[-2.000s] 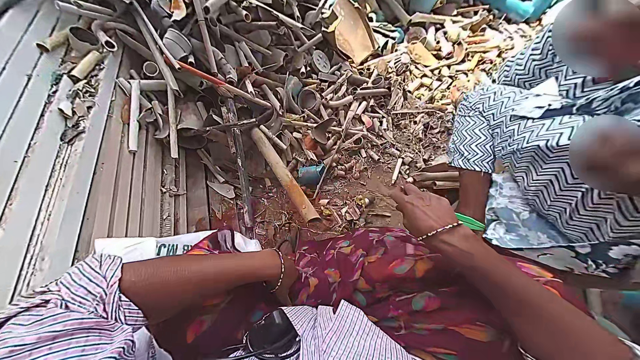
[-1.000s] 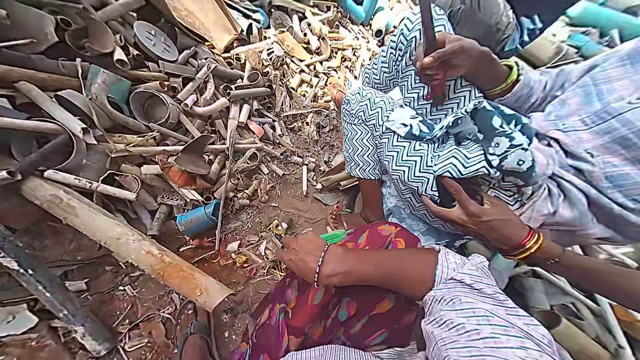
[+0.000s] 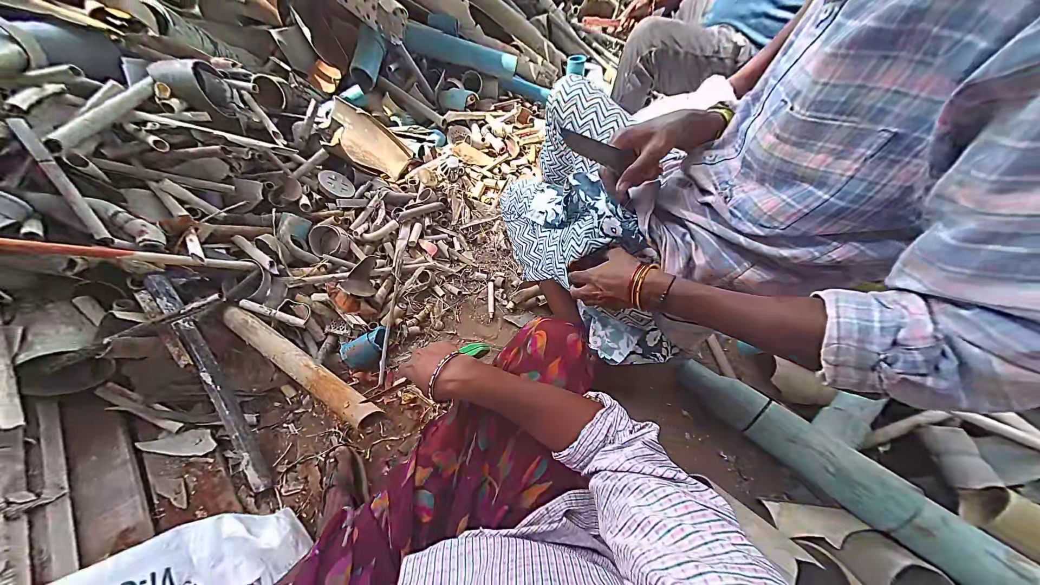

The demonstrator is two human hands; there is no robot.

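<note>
My right hand [image 3: 431, 370], with a beaded bracelet at the wrist, is low over the dirt beside my patterned maroon skirt [image 3: 479, 431]. Its fingers are mostly hidden, so whether it holds anything cannot be told. A small green object [image 3: 474, 349] shows just behind the wrist. Left of the hand lies a short blue plastic pipe piece [image 3: 363, 349], with a thin stick [image 3: 387, 333] upright against it. A long, dirty cream pipe [image 3: 301, 366] lies farther left. My left hand is out of view.
A person in a plaid shirt [image 3: 845, 146] leans in from the right, holding a dark flat blade [image 3: 591, 149]. Heaped pipe scraps [image 3: 325, 236] fill the left and back. A blue-green pipe [image 3: 845, 463] lies at lower right, a white sack [image 3: 211, 552] at lower left.
The view has shifted a lot. My left arm, seen two seconds ago, is out of view. My right hand has lowered to the ground. The person's blade has tipped from upright to nearly level.
</note>
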